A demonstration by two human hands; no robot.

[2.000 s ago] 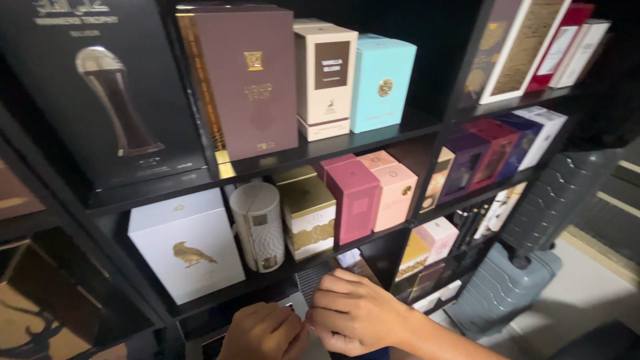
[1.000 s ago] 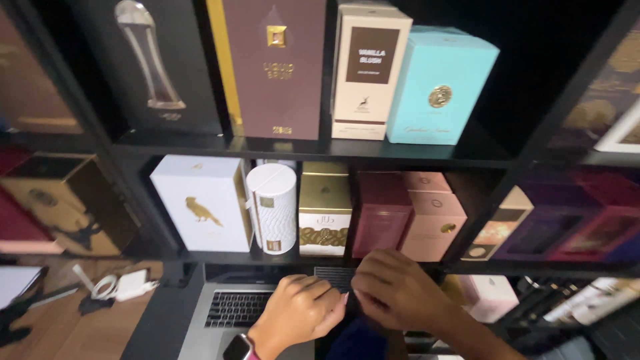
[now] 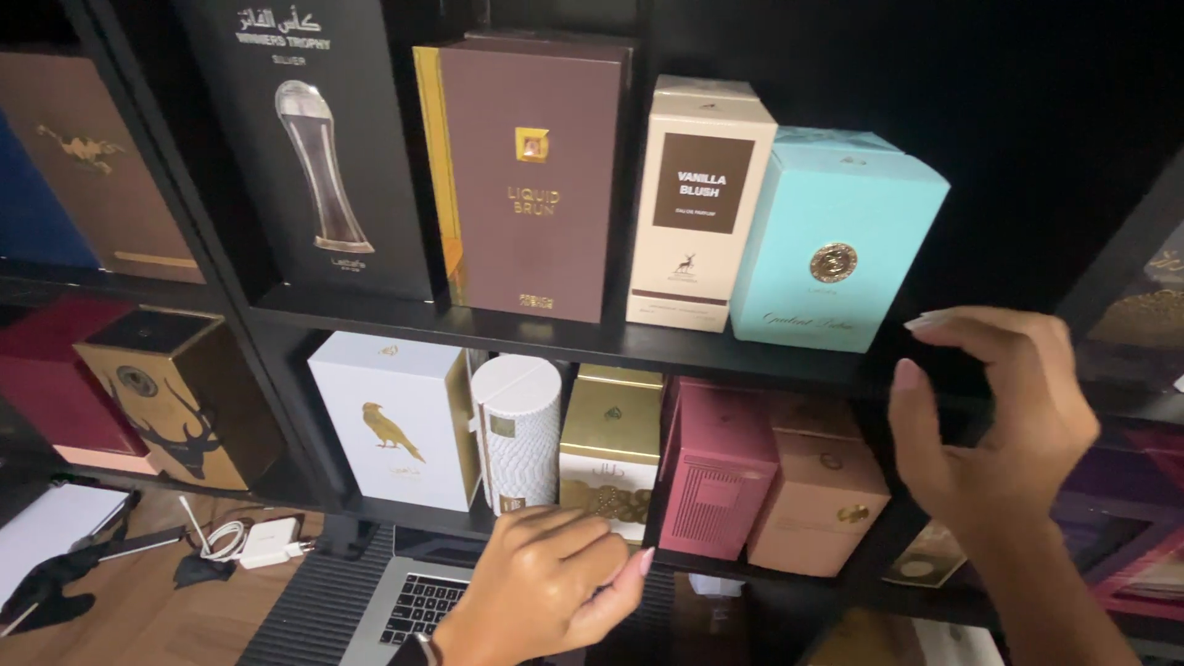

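My right hand (image 3: 1004, 407) is raised at the right, empty, thumb and fingers apart, just below and right of a turquoise perfume box (image 3: 837, 240) on the upper shelf. Left of that box stand a cream perfume box (image 3: 698, 203) and a large brown perfume box (image 3: 532, 185). My left hand (image 3: 550, 583) is low in the middle with its fingers curled and nothing visible in it. Behind it, on the lower shelf, are a gold and white box (image 3: 610, 435) and a white textured cylinder (image 3: 518, 425). A pink box (image 3: 720, 472) and a peach box (image 3: 819, 499) stand to the right.
A black shelf board (image 3: 573, 347) runs across, with uprights on both sides. A black box (image 3: 324, 148) and a white box with a gold bird (image 3: 398, 421) stand at left. Below are a laptop (image 3: 421, 601), a white charger (image 3: 270, 543) with cable, and papers (image 3: 60, 536).
My hands were close together in both earlier frames and are now apart. The right hand has risen to the right, near the turquoise box, and its fingers have opened. The view has shifted.
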